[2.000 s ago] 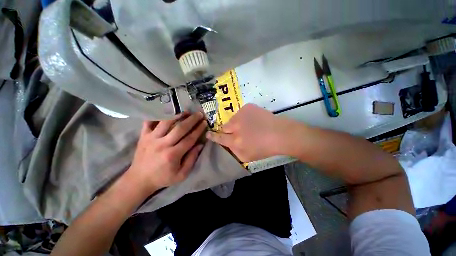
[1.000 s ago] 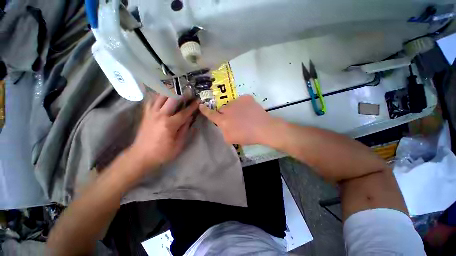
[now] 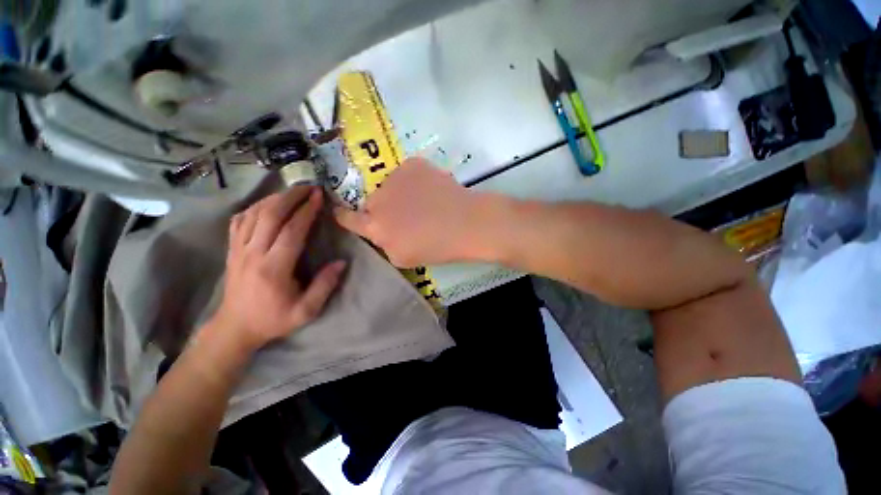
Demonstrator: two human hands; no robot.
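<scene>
A taupe garment piece (image 3: 377, 329) lies on the machine bed and drapes left and over its front edge. My left hand (image 3: 275, 266) rests flat on the cloth, fingertips close to the needle area, thumb spread. My right hand (image 3: 415, 218) is at the cloth's right edge beside the needle, fingers bent, index fingertip on the edge; whether it pinches the cloth is hidden. The needle and presser foot area (image 3: 299, 169) is partly hidden by the machine head. Yellow printed tape (image 3: 370, 126) lies right of it on the bed.
The off-white machine head (image 3: 261, 48) spans the upper left. Thread snips (image 3: 572, 116) and a small tan-grey block (image 3: 704, 144) lie right. A black accessory (image 3: 787, 111) sits at the table's right end. White material in plastic (image 3: 831, 280) is at far right.
The view has shifted, so the machine head and tape show farther left. My left thumb is spread away from the fingers. The cloth's front corner hung lower one second ago than now.
</scene>
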